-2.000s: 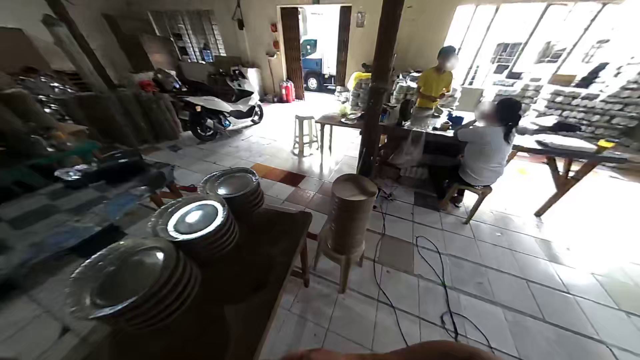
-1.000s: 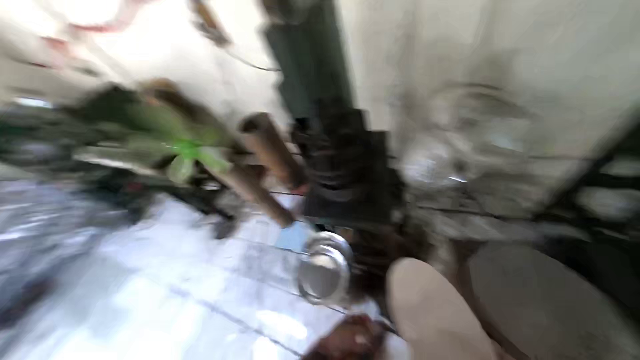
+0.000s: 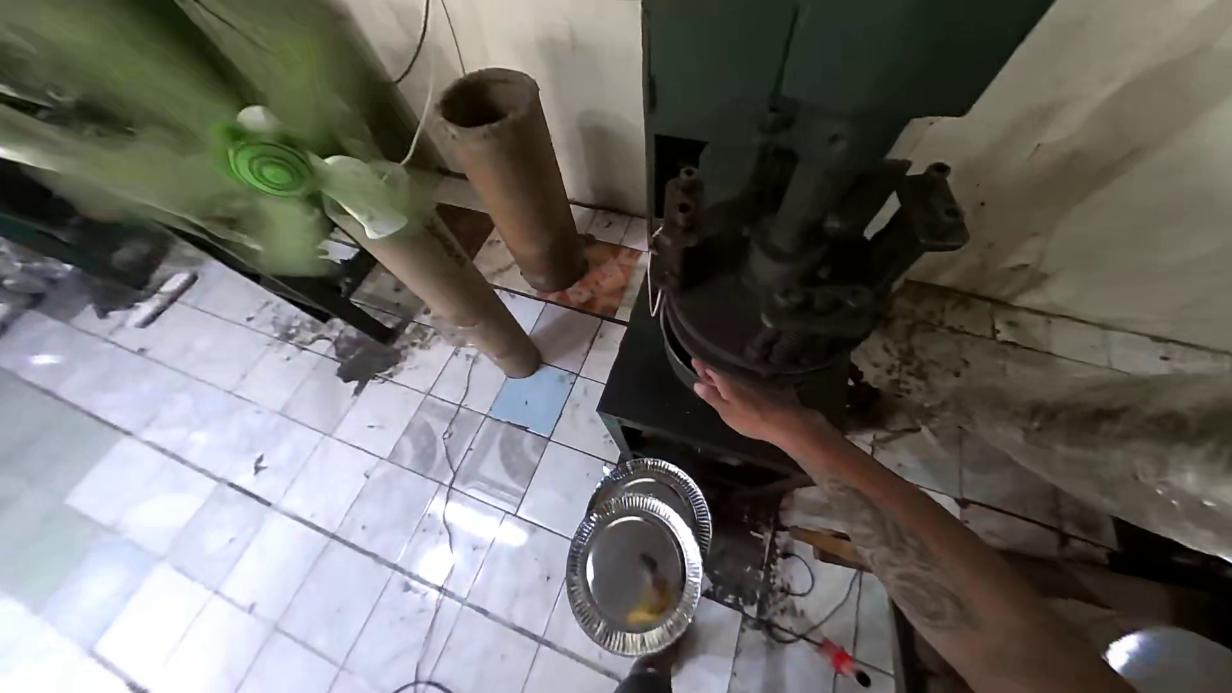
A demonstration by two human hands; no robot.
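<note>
My right hand (image 3: 739, 399) reaches in from the lower right, its fingertips at the near rim of a dark metal press (image 3: 760, 318) with round plates. Whether the fingers grip the rim cannot be told. A round foil plate (image 3: 635, 577) with a crimped edge overlaps another foil plate (image 3: 659, 481) just left of and below the press's stand. What holds them up is hidden. My left hand is not in view.
A green fan (image 3: 271, 166) blurs at the upper left. Two thick cardboard tubes (image 3: 515, 183) stand or lean near the wall. Cables and a red plug (image 3: 839, 659) lie on the tiled floor at lower right. A grey wrapped bundle (image 3: 1088, 433) is at right.
The view has swung from the room with tables and stacked foil plates to the press by the wall. My right hand is now at the press's rim.
</note>
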